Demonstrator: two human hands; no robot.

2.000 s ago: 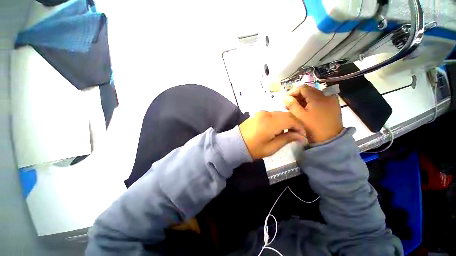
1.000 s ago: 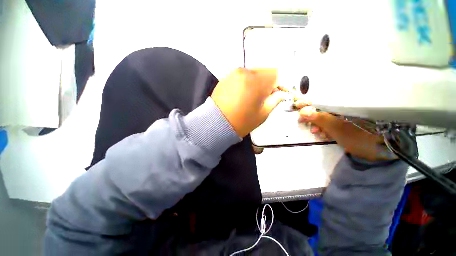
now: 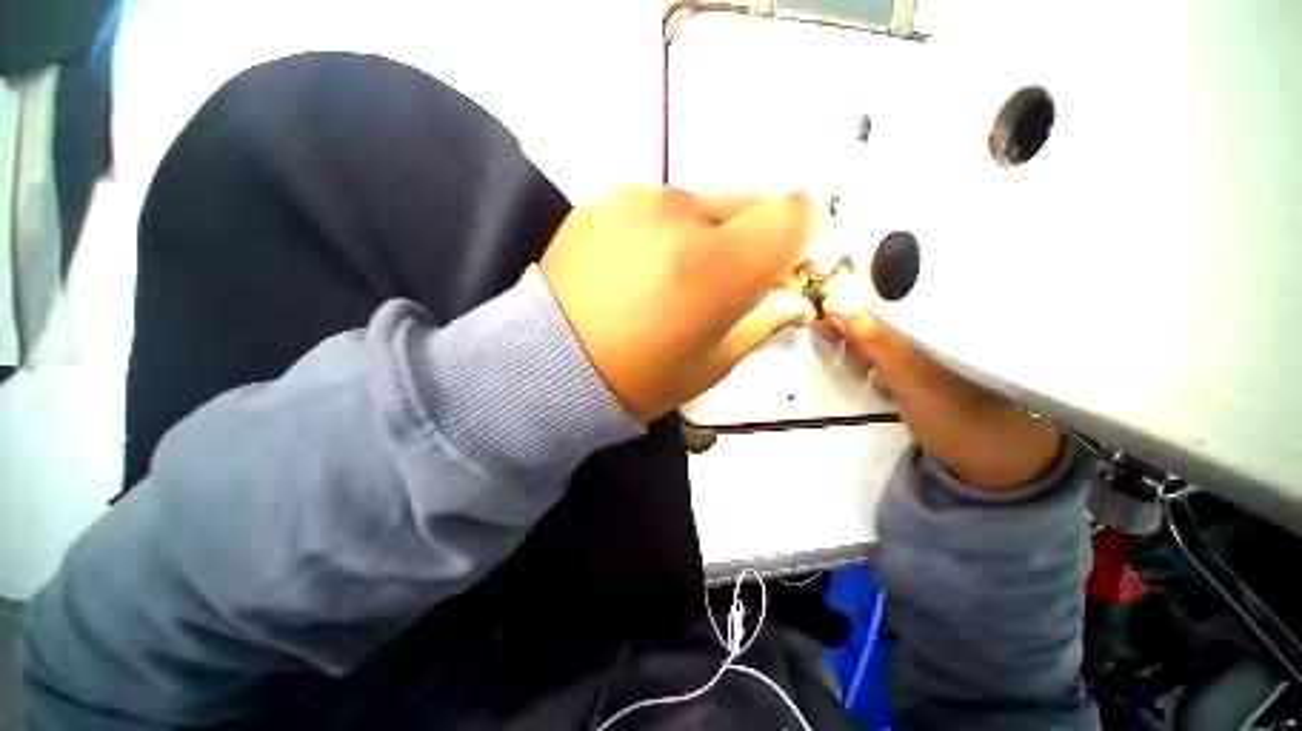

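My left hand [image 3: 678, 293] is at the needle area of the white sewing machine [image 3: 1142, 243], thumb and forefinger close together beside the small brass-coloured presser foot [image 3: 815, 291]. My right hand [image 3: 957, 407] reaches in from the right, partly under the machine head, its fingertips at the same spot. The glare and the fingers hide whether either hand pinches a thread or anything else. A large dark fabric panel [image 3: 329, 186] with a rounded end lies on the table left of the machine, passes under my left forearm and hangs over my lap.
The white table [image 3: 785, 500] has a measuring tape along its front edge. A white earphone cord [image 3: 735, 628] hangs over my chest. A blue crate [image 3: 861, 643] is below at the right. Dark cut pieces [image 3: 83, 129] lie at the far left.
The hands have parted from near each other's wrists and now meet at the needle area. The view has moved closer to the machine head, and the fabric panel appears further left.
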